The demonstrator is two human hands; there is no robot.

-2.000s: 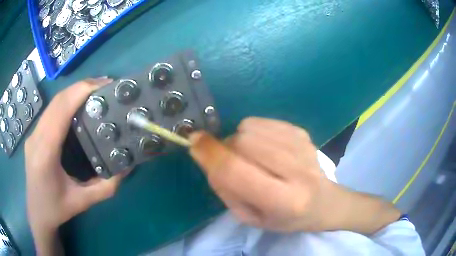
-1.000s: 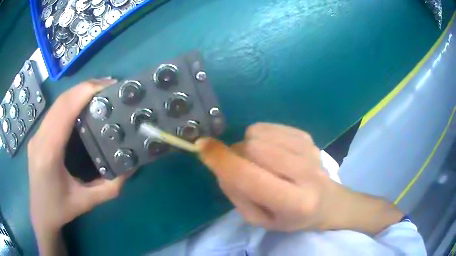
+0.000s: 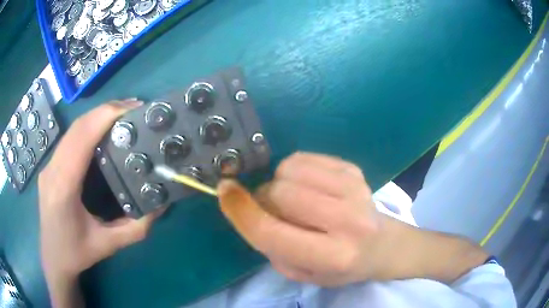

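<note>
My left hand (image 3: 75, 180) holds a grey fixture plate (image 3: 186, 123) by its left end, fingers along the top left edge and thumb at the lower left. The plate has three-by-three round seats with silver discs in them and bright screws at its ends. My right hand (image 3: 319, 222) pinches a cotton swab (image 3: 191, 182) between thumb and forefinger. The swab's white tip is over the plate, just right of the left column's middle disc. Whether it touches the plate is not clear. The swab and fingertips partly cover the lower seats.
A blue tray (image 3: 70, 90) heaped with silver discs is at the upper left. Another fixture plate (image 3: 29, 135) with discs lies at the far left. The dark green surface (image 3: 337, 78) ends at a yellow-lined edge on the right. A shiny, crinkled thing (image 3: 525, 12) is at the top right.
The swab tip has moved left and slightly down across the plate, from the centre seat towards the left column. My right hand has moved with it. The held plate has shifted slightly.
</note>
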